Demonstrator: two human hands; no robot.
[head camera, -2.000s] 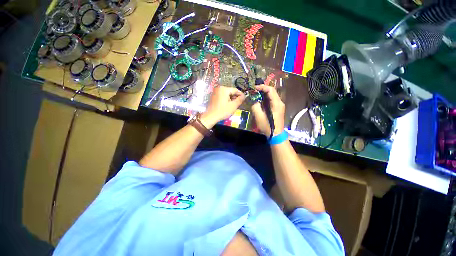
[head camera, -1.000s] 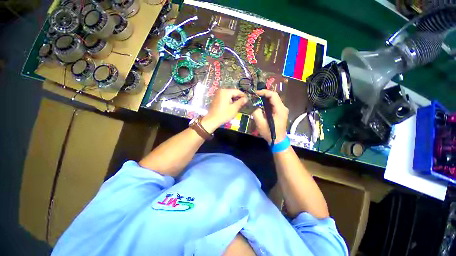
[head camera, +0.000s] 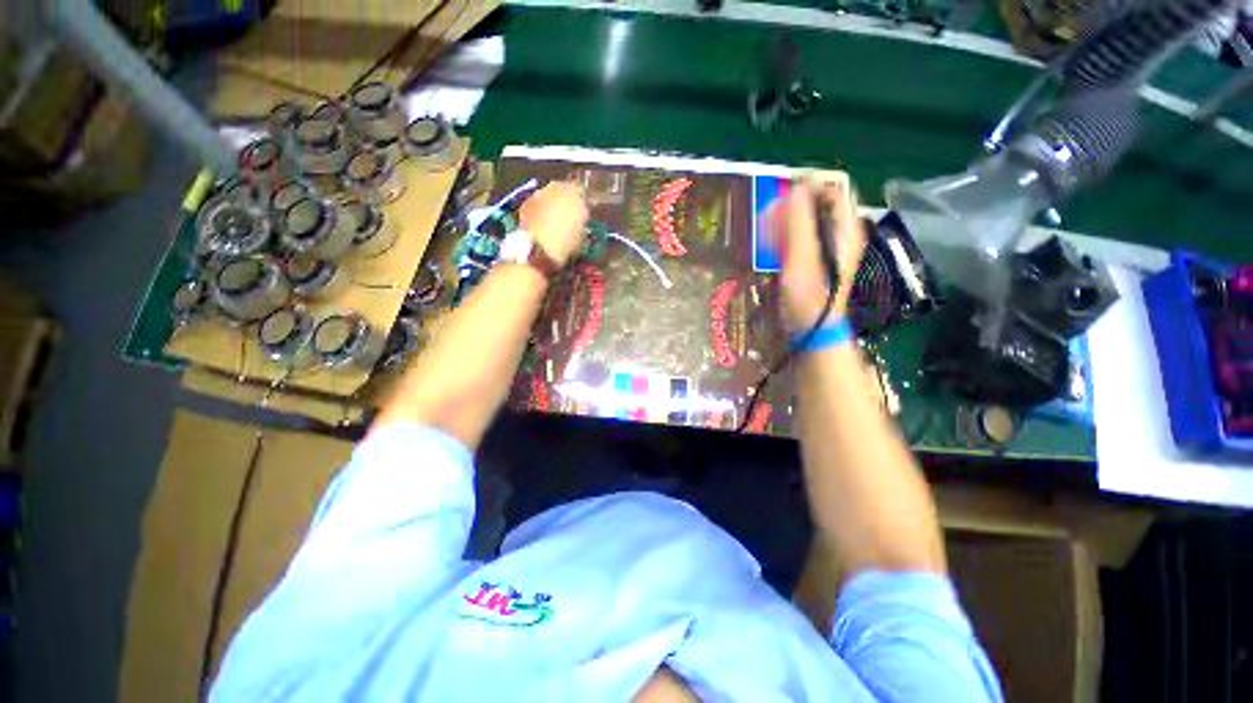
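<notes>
My left hand (head camera: 554, 223) is over the upper left of the dark glossy printed sheet (head camera: 639, 323), above the green ring circuit boards (head camera: 481, 242). It is blurred and its fingertips are hard to make out, so I cannot tell if it holds anything. The hand and wrist hide part of the rings. A white lead wire (head camera: 639, 256) lies to the right of it. My right hand (head camera: 819, 268) is raised over the right part of the sheet, blurred, and holds the black soldering iron (head camera: 829, 236) upright in view. Its cord hangs down over the sheet.
Round cylindrical units (head camera: 315, 224) stand on a cardboard sheet (head camera: 399, 289) at left. At right are a black fan (head camera: 893, 268) partly behind my right hand, a translucent funnel (head camera: 962, 206), a black unit (head camera: 996, 360), a small round tin (head camera: 989, 424) and a blue bin (head camera: 1182, 350).
My hands have moved apart from the sheet's middle: left hand up and left to the rings, right hand up and right with the iron. The view has shifted, showing more of the bench's far side.
</notes>
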